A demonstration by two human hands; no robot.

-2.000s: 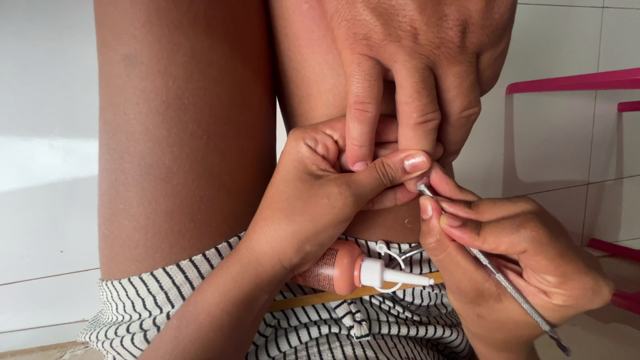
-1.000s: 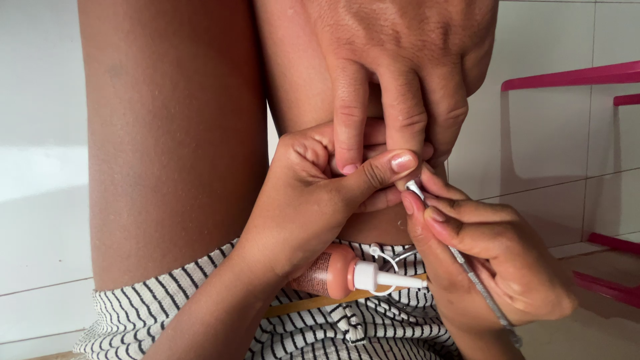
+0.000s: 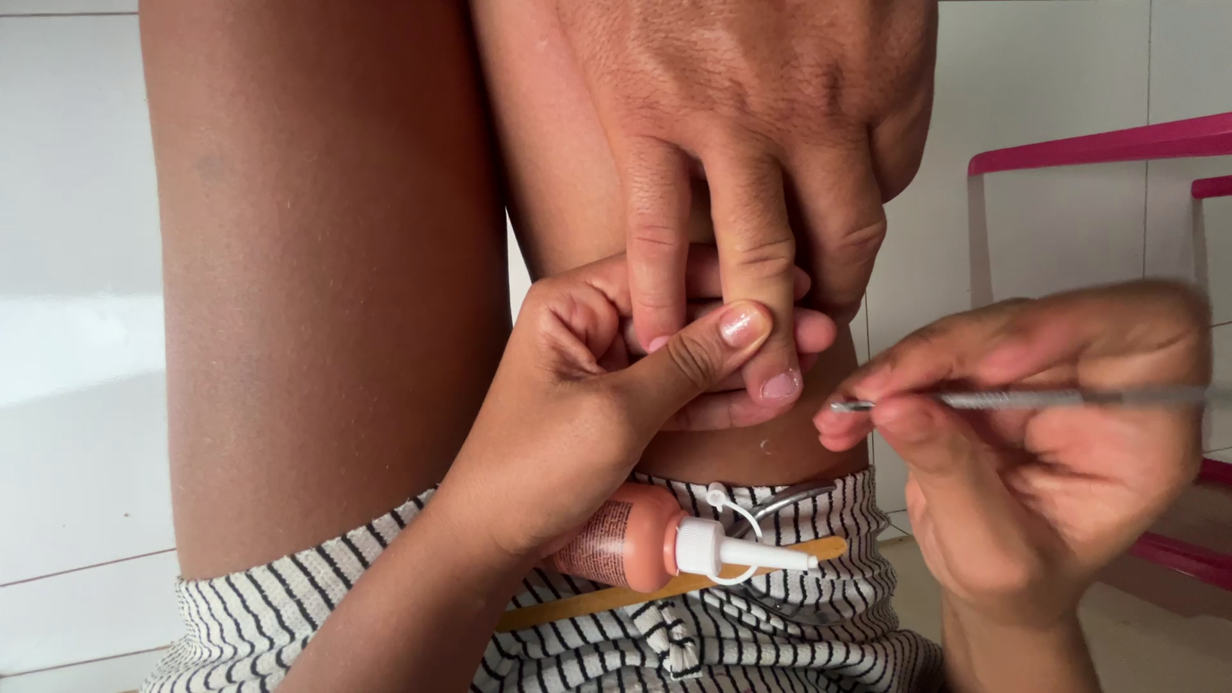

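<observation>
Another person's hand [image 3: 760,183] reaches down from the top, its fingers over my left hand [image 3: 597,395]. My left thumb presses on one of its fingers, near a short fingernail [image 3: 779,385], and my left fingers support it from below. To the right, apart from that hand, my right hand [image 3: 1020,414] pinches a slim metal manicure tool [image 3: 1011,398] with its small tip pointing left. Below my left wrist, an orange squeeze bottle [image 3: 630,537] with a white nozzle lies on the striped shorts. Its label bears writing.
A yellowish flat stick [image 3: 597,604] and a partly hidden curved metal implement [image 3: 794,496] lie on the striped shorts [image 3: 318,587] beside the bottle. Bare thighs [image 3: 318,289] are under the hands. Pink furniture bars [image 3: 1097,144] stand at the right over pale tiles [image 3: 67,433].
My right hand has moved right, away from the other person's fingertip, with the metal tool still in it. That fingertip and its nail now show. My left hand keeps its hold.
</observation>
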